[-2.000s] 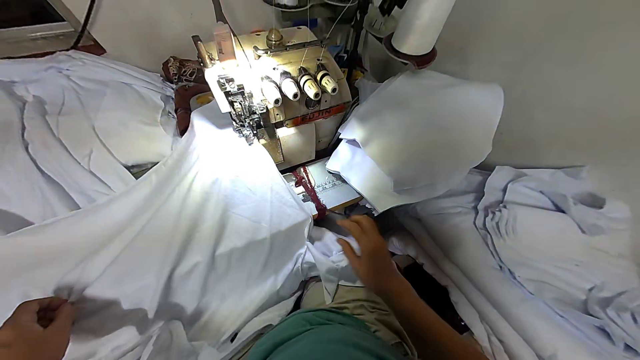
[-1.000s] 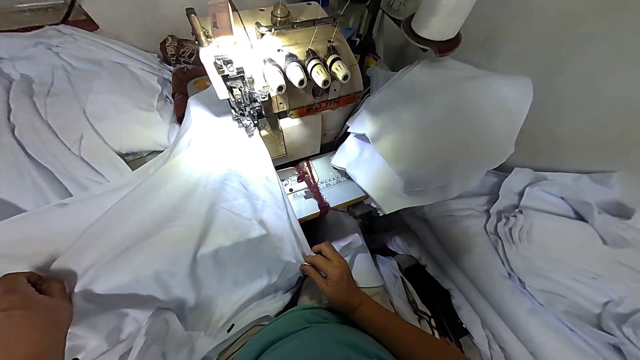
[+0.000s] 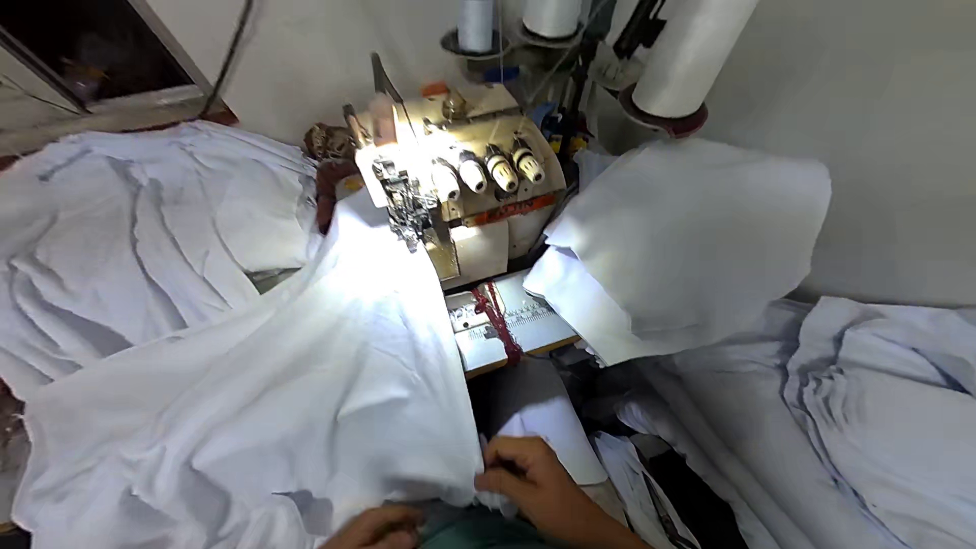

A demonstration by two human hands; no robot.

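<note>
My right hand (image 3: 530, 480) pinches the right edge of a large white fabric (image 3: 305, 396) near the bottom centre. Just left of it, my left hand (image 3: 377, 528) lies low against the fabric's lower part, partly cut off by the frame; whether its fingers grip cloth is unclear. The fabric runs up to the needle area of an overlock sewing machine (image 3: 488, 175), which is lit by a bright lamp. Dark red threads (image 3: 499, 328) hang over the table plate (image 3: 518, 309) in front of the machine.
White cloth lies heaped at the left (image 3: 152, 206), and folded white layers (image 3: 900, 404) are stacked at the right. White cut pieces (image 3: 701, 244) stand beside the machine. Thread cones (image 3: 686, 57) rise behind it, near the wall. A window frame (image 3: 164, 95) is at upper left.
My left hand has moved from the far left to the bottom centre, near my right hand. My right hand, apart from the fabric edge two seconds ago, has come onto it.
</note>
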